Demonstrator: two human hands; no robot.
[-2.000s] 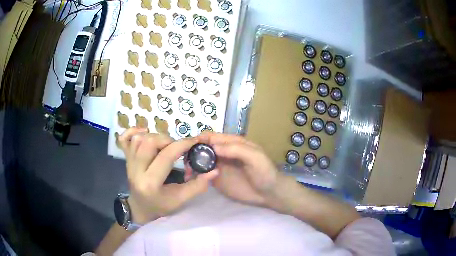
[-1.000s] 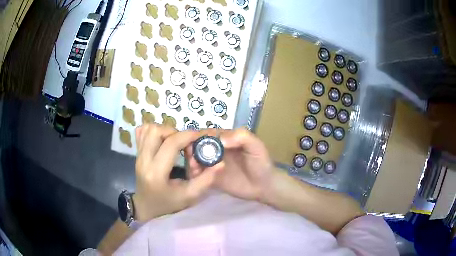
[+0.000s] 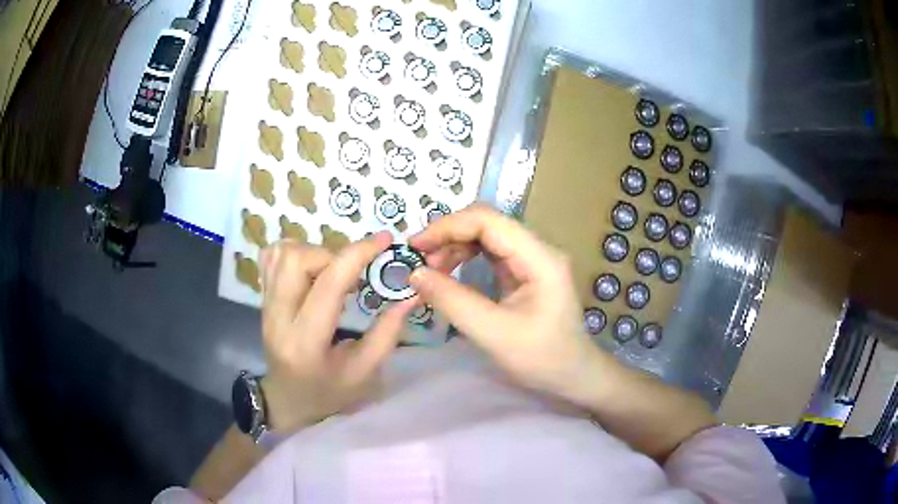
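Observation:
A round component (image 3: 396,275) is held up between both hands over the near edge of the foam tray (image 3: 233,274). Its pale ring and grey centre face the camera. My left hand (image 3: 320,320) grips its left rim between thumb and finger. My right hand (image 3: 522,300) pinches its right rim with thumb and fingertips. Beyond, the foam tray has tan empty holes on its left and pale-ringed components on its right. My hands hide part of its near rows. Right of it, dark-rimmed components (image 3: 632,180) stand in rows on a cardboard sheet (image 3: 576,148) in a clear plastic tray (image 3: 542,84).
A light grey force gauge (image 3: 158,84) on a dark stand is at the left, beside a small fixture board (image 3: 204,133) and thin cables. Brown cardboard sheets (image 3: 59,89) stack at far left. Another cardboard sheet (image 3: 783,325) lies at right, below a dark translucent pile (image 3: 812,94).
The component has turned from its dark-rimmed, shiny face to its pale-ringed face. My right hand's fingers have shifted round to its right edge. The trays sit farther right in view.

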